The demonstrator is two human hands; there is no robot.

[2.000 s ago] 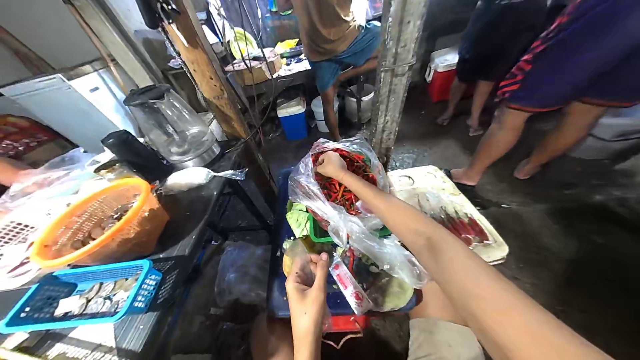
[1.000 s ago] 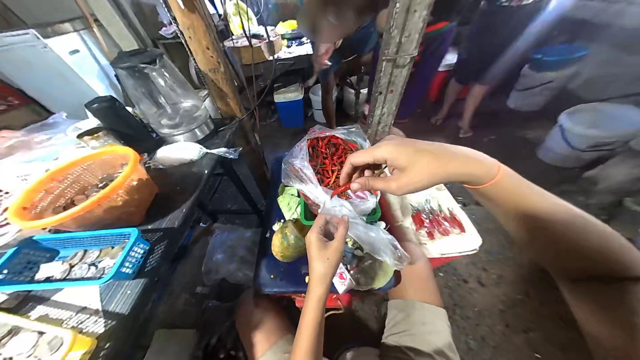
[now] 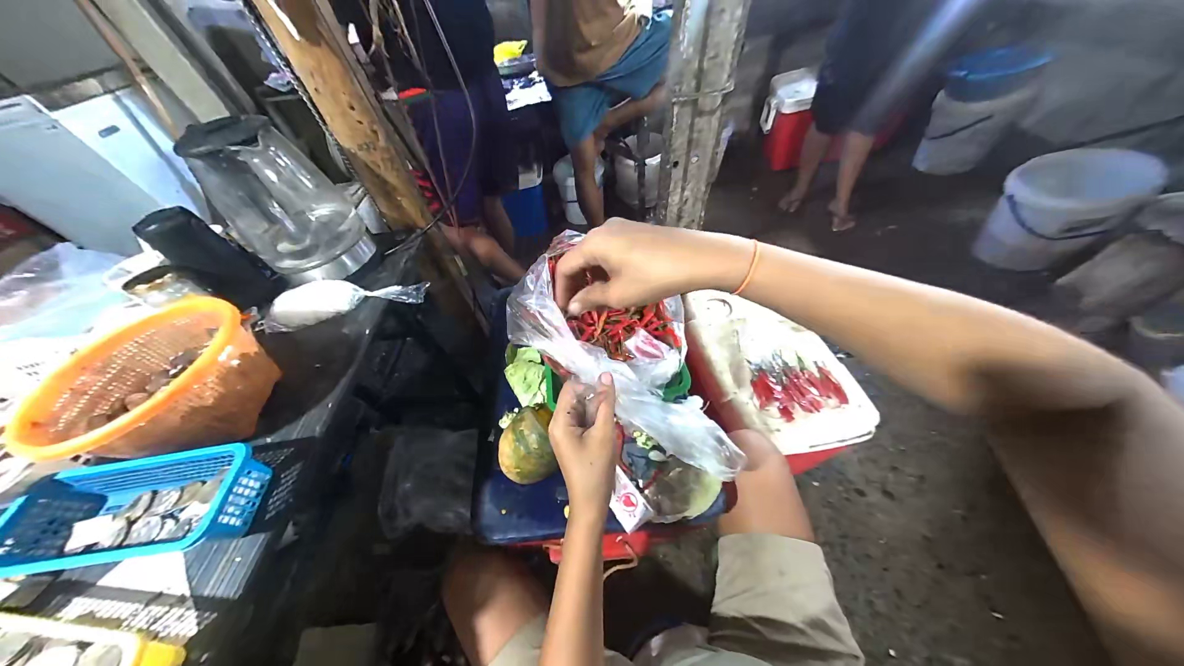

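My right hand [image 3: 615, 268] reaches over a clear plastic bag [image 3: 629, 398] of red chili peppers [image 3: 624, 330]; its curled fingers touch the chilies, and whether they pinch one is hidden. Beside the bag's near edge, my left hand [image 3: 585, 430] has thumb and fingertips close together; I cannot tell whether plastic or a chili is between them. Under the bag a green basket [image 3: 677, 383] partly shows. A green-orange round fruit or squash [image 3: 527, 446] and leafy greens [image 3: 525, 375] lie to the left on the dark blue surface [image 3: 518, 513].
A white cooler lid [image 3: 846, 430] with bagged red chilies [image 3: 795, 388] is at right. The table at left holds an orange basket [image 3: 250, 393], a blue basket with coins [image 3: 242, 481] and a glass pitcher [image 3: 277, 199]. Posts, buckets [image 3: 1064, 213] and several people stand beyond.
My right hand has moved from near my left hand back over the chilies at the far part of the bag. A person in dark purple clothing now stands behind the wooden post.
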